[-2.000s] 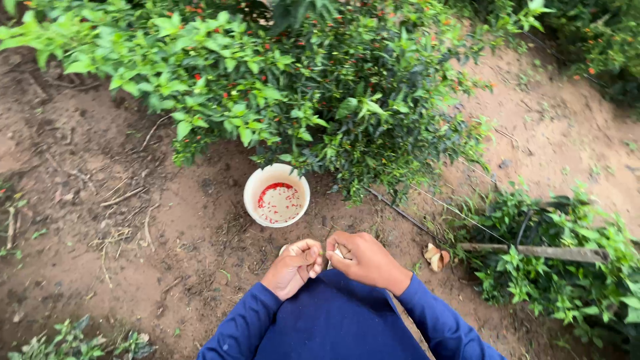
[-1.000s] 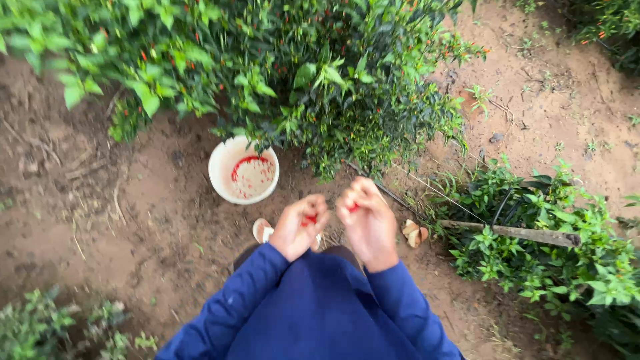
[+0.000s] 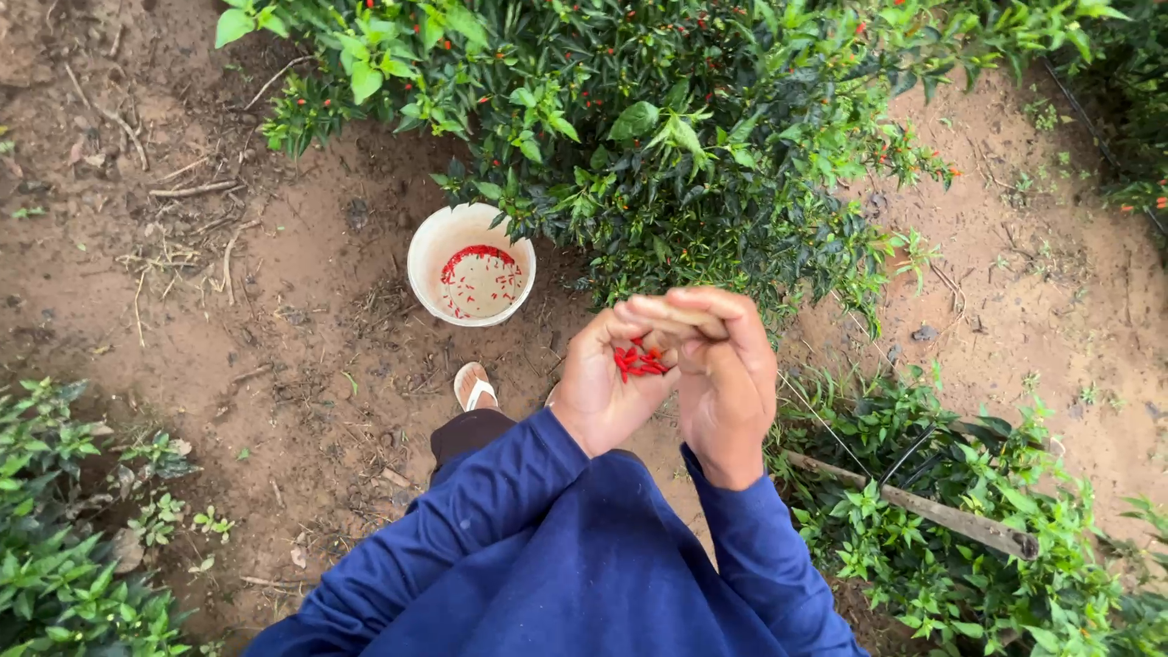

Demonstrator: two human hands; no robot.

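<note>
Cupped palm up, my left hand [image 3: 607,388] holds several small red chili peppers [image 3: 639,360] in front of my body. My right hand [image 3: 725,388] is beside it, its fingers bent over toward the left hand's fingertips, with the two hands touching; whether any chilies lie in its palm is hidden. Up and to the left of the hands, a white plastic bucket [image 3: 427,265] stands on the soil, with red chilies scattered over its bottom and gathered along one side. Just above the hands, a leafy chili bush [image 3: 639,182] bears small red fruits.
Another chili plant [image 3: 985,547] grows at the lower right, crossed by a wooden stick [image 3: 958,520] and a thin string. More leafy plants [image 3: 73,538] fill the lower left. My foot in a white flip-flop [image 3: 474,388] is on the brown soil below the bucket. Dry twigs [image 3: 196,190] lie at the upper left.
Both hands were apart a second ago, with red showing at each; now they are together. The red chilies now lie visible in my cupped left palm. The view has shifted somewhat.
</note>
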